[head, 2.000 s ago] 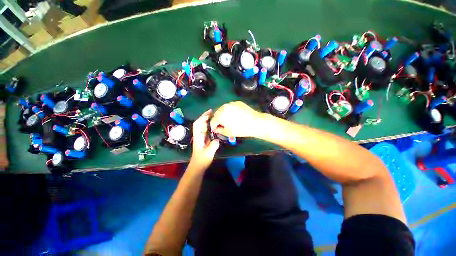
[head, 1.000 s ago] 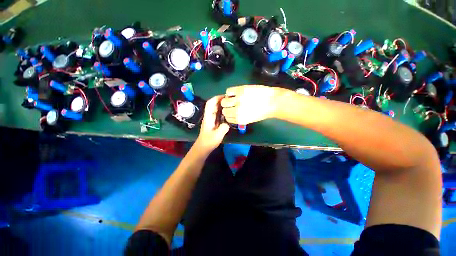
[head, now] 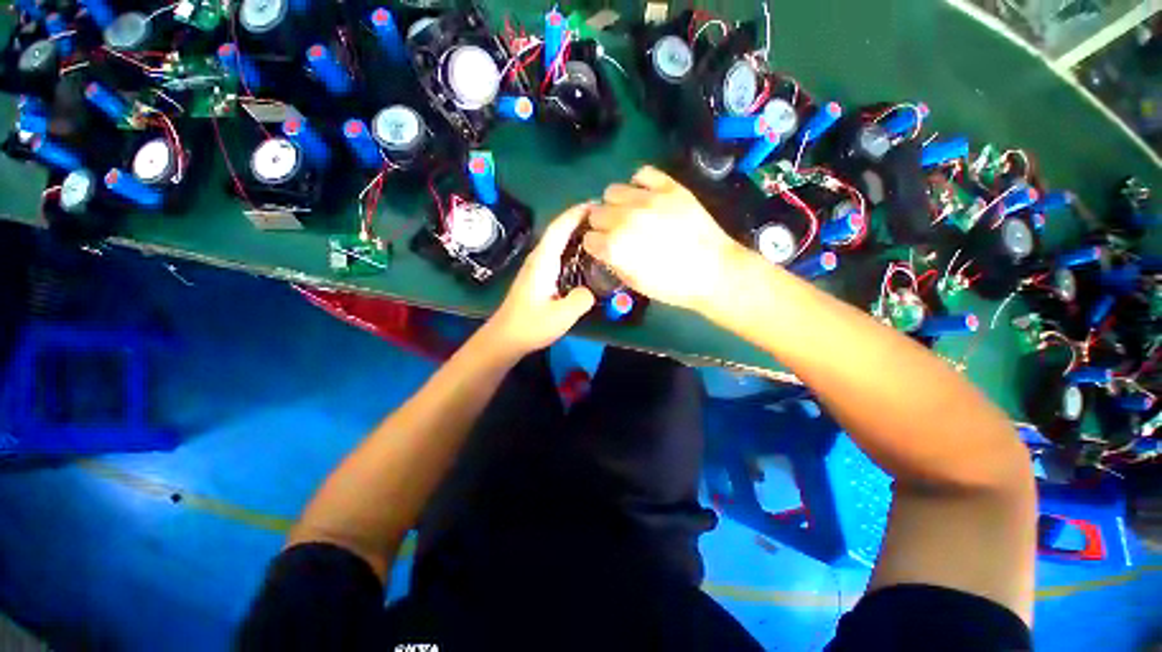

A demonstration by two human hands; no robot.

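Note:
A black speaker housing (head: 580, 271) is at the near edge of the green bench, between my two hands. My left hand (head: 545, 290) grips its left side, with the thumb along the near side. My right hand (head: 656, 242) lies over its top and right side with the fingers curled, and hides most of it. A blue battery cell (head: 621, 304) with a pinkish end shows just below my right hand. What my right fingertips touch inside the housing is hidden.
Partly assembled units with silver discs, blue cells and loose wires crowd the green bench (head: 535, 163) on both sides. One unit (head: 474, 229) stands just left of my hands. A green circuit board (head: 358, 254) lies further left. Blue stools (head: 784, 478) stand below the bench.
The view has tilted and shifted, so the bench slopes down to the right. Both hands remain at the housing; more of its black side now shows between them.

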